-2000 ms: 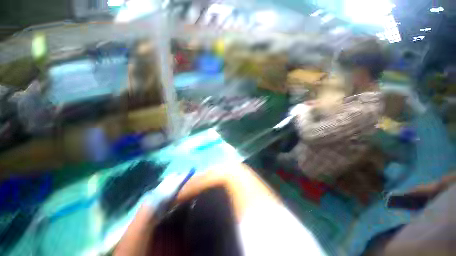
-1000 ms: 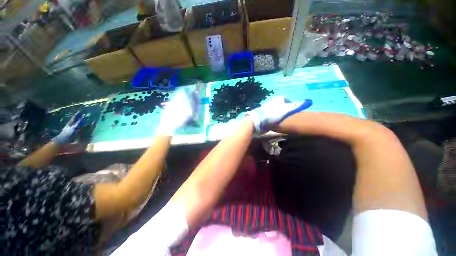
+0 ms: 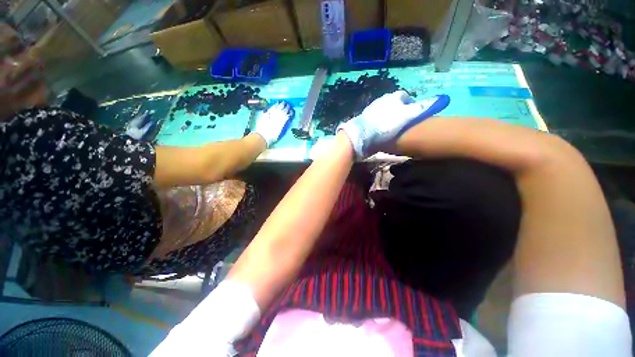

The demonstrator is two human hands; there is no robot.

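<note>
My left hand (image 3: 386, 124), in a white glove with blue fingertips, lies across my right wrist at the mat's near edge. Its fingers point right; any grip is unclear. My right forearm (image 3: 473, 143) comes in from the right; my right hand is mostly hidden behind or under the left glove. A heap of small black parts (image 3: 341, 101) lies just beyond the hands on the turquoise mat (image 3: 480, 108).
A long metal bar (image 3: 313, 101) lies left of the heap. A neighbour's gloved hand (image 3: 275, 122) rests near a sparser black heap (image 3: 216, 100). Behind are blue bins (image 3: 369, 47), silver bits (image 3: 407, 47), a phone (image 3: 333, 28), boxes (image 3: 257, 28) and a post (image 3: 456, 35).
The blurred view has steadied and turned onto the bench. Since one second ago, the neighbour's near hand has moved right, onto the mat beside the bar. My hands remain together, overlapped.
</note>
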